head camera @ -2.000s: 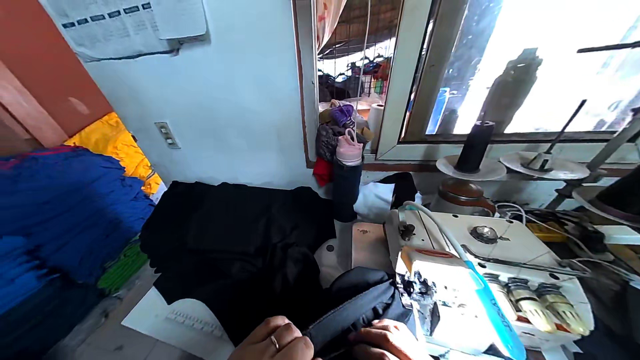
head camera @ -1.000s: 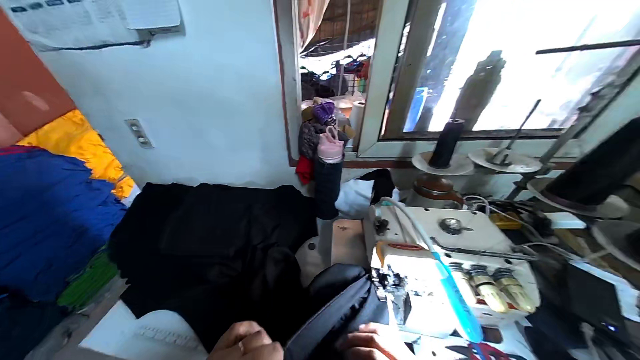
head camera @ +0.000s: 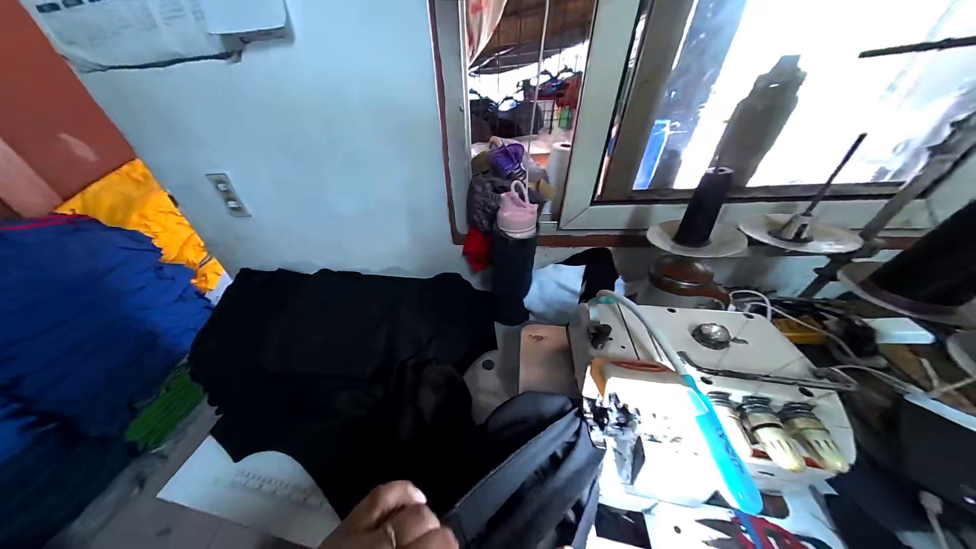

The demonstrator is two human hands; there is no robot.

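Black fabric (head camera: 526, 465) runs up to the needle area of a white overlock sewing machine (head camera: 656, 427), its seam edge slanting toward me. My left hand (head camera: 393, 522) is at the bottom edge with its fingers curled against the left side of this fabric; whether it pinches the cloth is hard to tell. Of my right hand only a sliver shows at the bottom edge, mostly hidden by the cloth. A large pile of black fabric (head camera: 343, 328) lies left of the machine. A light blue tool or handle (head camera: 724, 450) rests across the machine's front.
Thread cones (head camera: 705, 206) stand on a rack behind the machine. A water bottle with a pink lid (head camera: 518, 213) stands by the window. Red-handled scissors (head camera: 770, 534) lie at the bottom right. Blue fabric (head camera: 76, 305) and yellow fabric (head camera: 145, 213) are piled at the left.
My right hand, visible on the cloth at the machine in both earlier frames, has dropped almost out of view. The view has shifted somewhat to the right.
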